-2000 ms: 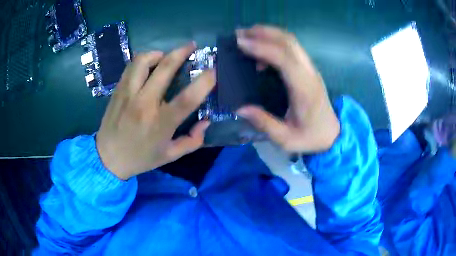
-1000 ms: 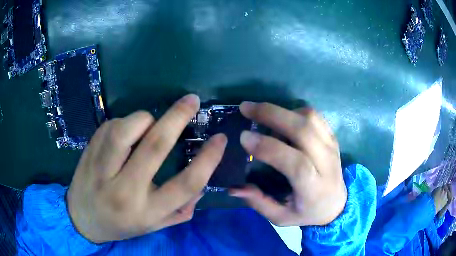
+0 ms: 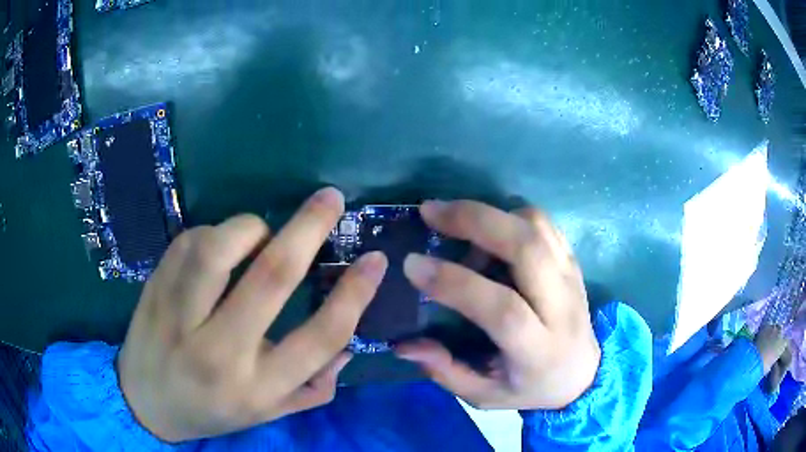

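A blue circuit board [image 3: 371, 344] lies on the green bench top close in front of me, with a flat black heatsink [image 3: 393, 296] over its middle. My left hand [image 3: 234, 322] is at the board's left side, one fingertip at the upper left corner and another on the heatsink's left edge. My right hand [image 3: 513, 305] is at the right side, fingertips on the heatsink and the board's right edge, thumb at the lower edge. Both hands hold the board and heatsink between them. The fingers hide parts of the board's left and right edges.
A board with a black heatsink [image 3: 137, 194] lies at the left, another [image 3: 42, 75] beyond it, and part of one at the top edge. Several boards [image 3: 714, 71] lie at the far right. A white sheet [image 3: 720, 252] is at the right. Another person's hand [image 3: 771, 349] shows at lower right.
Two seconds ago the heatsink was tilted and blurred in my right hand beside the board. Now it lies flat on the board, with both hands on it. The view has also shifted.
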